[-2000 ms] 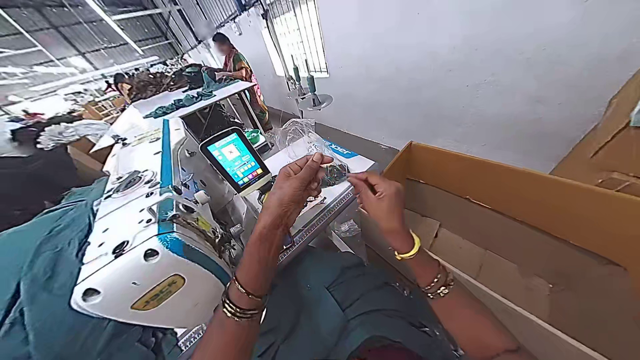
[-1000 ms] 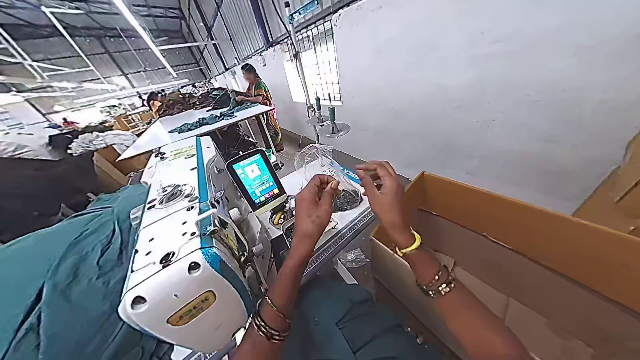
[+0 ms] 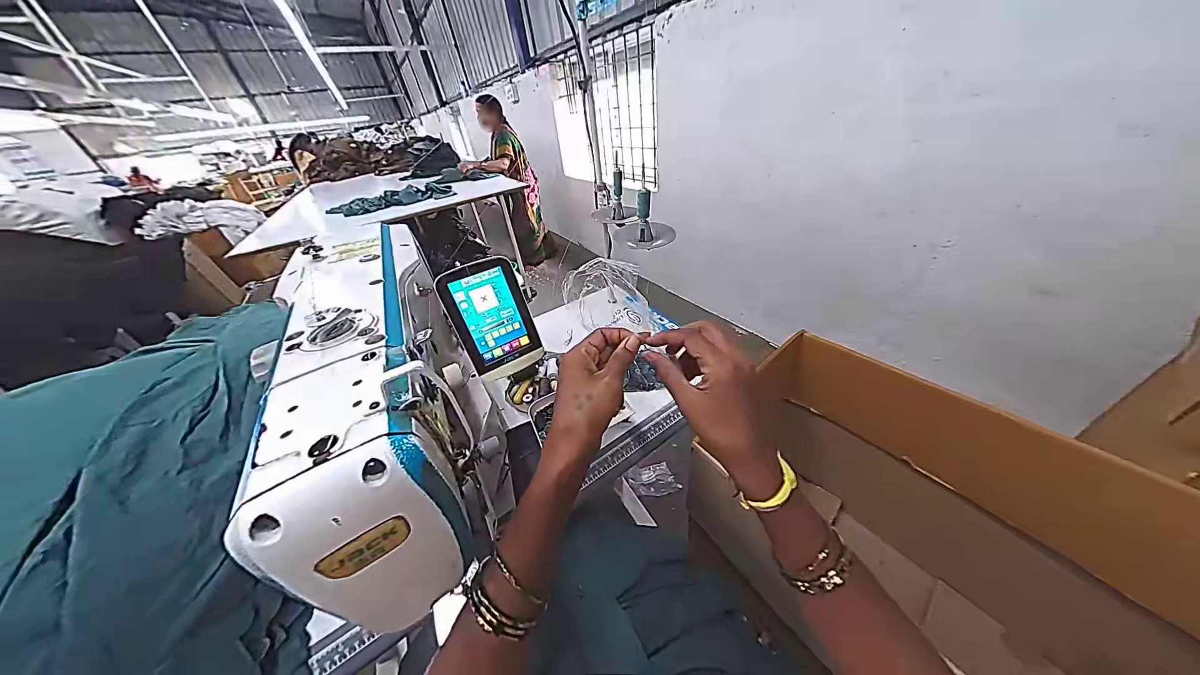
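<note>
My left hand (image 3: 595, 380) is raised over the right end of the sewing table, its thumb and forefinger pinched together. Whatever they pinch is too small to make out. Close against those fingertips are the thumb and fingers of my right hand (image 3: 708, 380), which are bent; whether they grip anything is unclear. Behind my hands lies a clear plastic bag (image 3: 609, 286) on the table. To the left stands a white and blue Jack sewing machine (image 3: 347, 497), with a lit control panel (image 3: 486, 314) beside my left hand.
A large open cardboard box (image 3: 966, 445) stands at the right. Dark green fabric (image 3: 122, 469) drapes at the left, with more over my lap. Thread spools (image 3: 644, 206) stand near the wall. Farther back, a person (image 3: 511, 169) is at a white table (image 3: 281, 220) with garments.
My right hand's fingers were apart from my left hand's a second ago; now the fingertips of both meet. The view has shifted.
</note>
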